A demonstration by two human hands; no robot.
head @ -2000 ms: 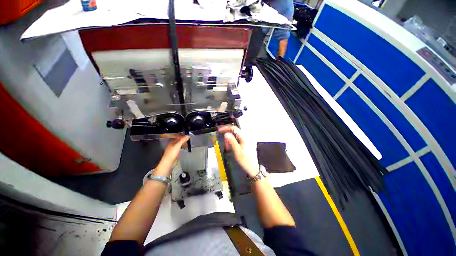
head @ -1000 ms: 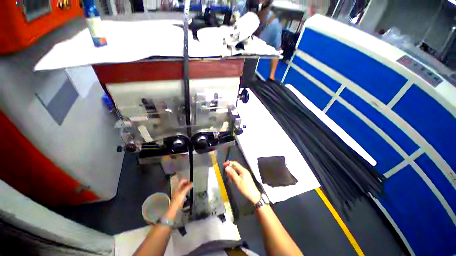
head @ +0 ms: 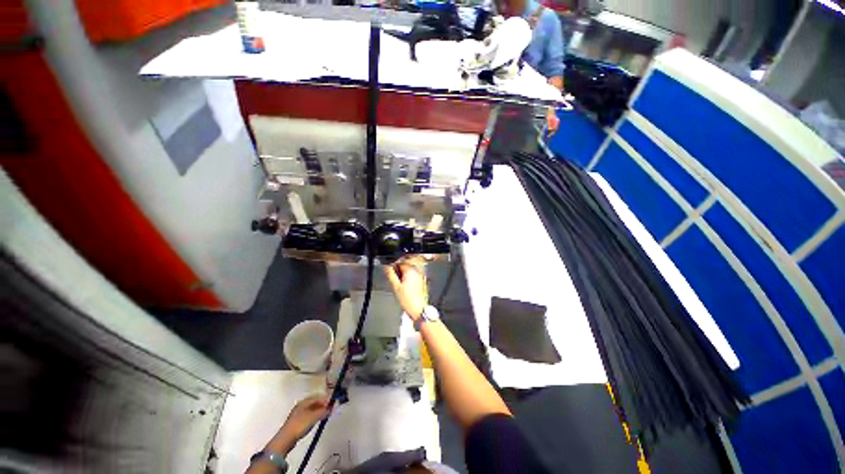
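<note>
A long black strap (head: 372,130) runs down the front of the waist-high machine (head: 426,111), between its two round black rollers (head: 390,243), then curves down and left. My left hand (head: 309,413) is low at the bottom left, its fingertips closed on the strap, whose lower part runs on to the picture's bottom edge. My right hand (head: 406,278) is just below the right roller, to the right of the strap. Its fingertips are partly hidden against the machine, and whether they hold anything cannot be told.
A white bucket (head: 308,346) stands on the floor at left. A fanned pile of black straps (head: 621,287) and a dark square pad (head: 523,330) lie on the white table (head: 500,241) at right. A person (head: 547,42) is behind the machine. A blue-and-white machine (head: 686,185) stands at far right.
My left hand has moved down and left, and the strap below the rollers is now longer and slants left. My right hand has moved up to just below the rollers.
</note>
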